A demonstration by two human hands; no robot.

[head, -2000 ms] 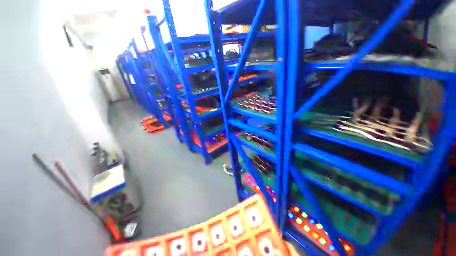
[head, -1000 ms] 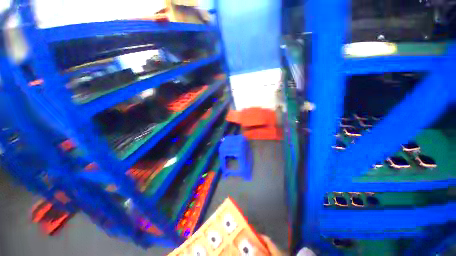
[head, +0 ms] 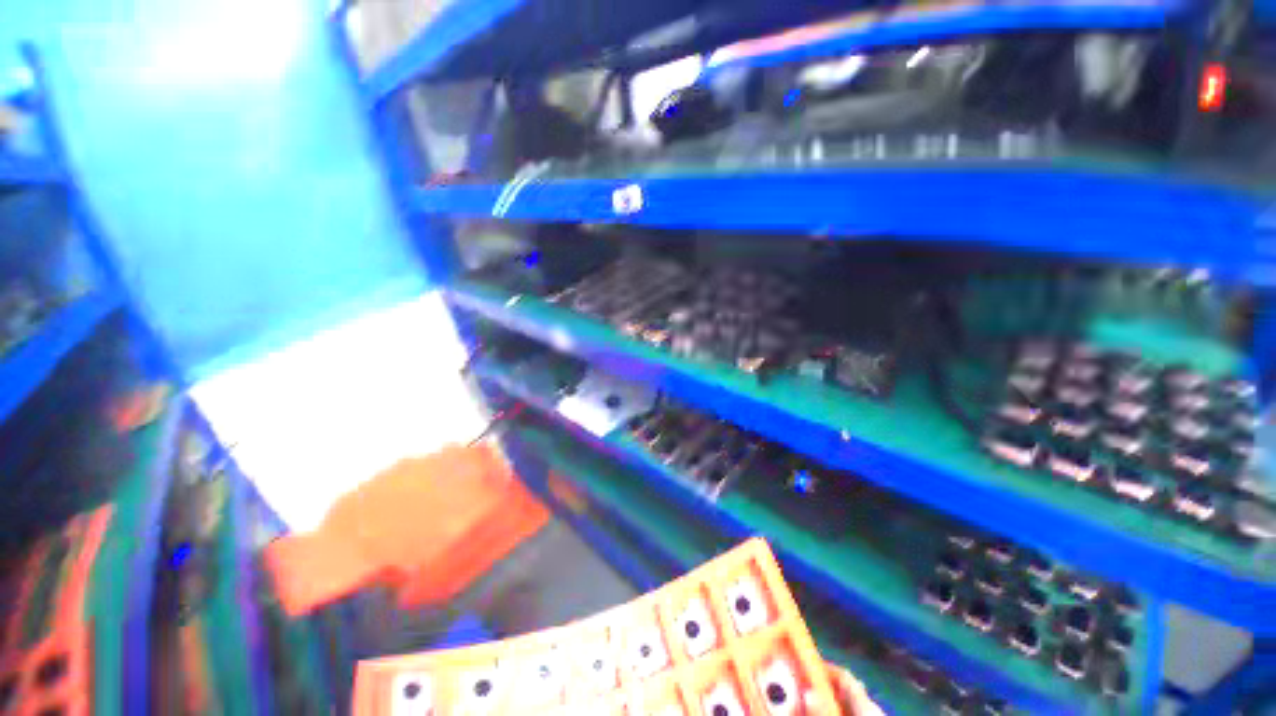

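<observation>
An orange-red compartment tray (head: 532, 652) is held at the bottom centre, cut off by the lower edge. Its pockets hold several pale watch bodies (head: 691, 629) with dark centres. A small part of my right hand (head: 851, 691) shows at the tray's right edge, gripping it; the rest is cut off. My left hand is not in view.
Blue racks with green shelves stand at the right, bearing rows of smartwatches (head: 1092, 434); more dark pieces lie one shelf lower (head: 1029, 595). Stacked orange-red trays (head: 420, 525) lie ahead near a white and light-blue panel (head: 238, 182). Another rack stands at the left.
The view has swung right, from the aisle to between racks. The stacked trays and right-hand shelves are nearer. The tray stays held in front.
</observation>
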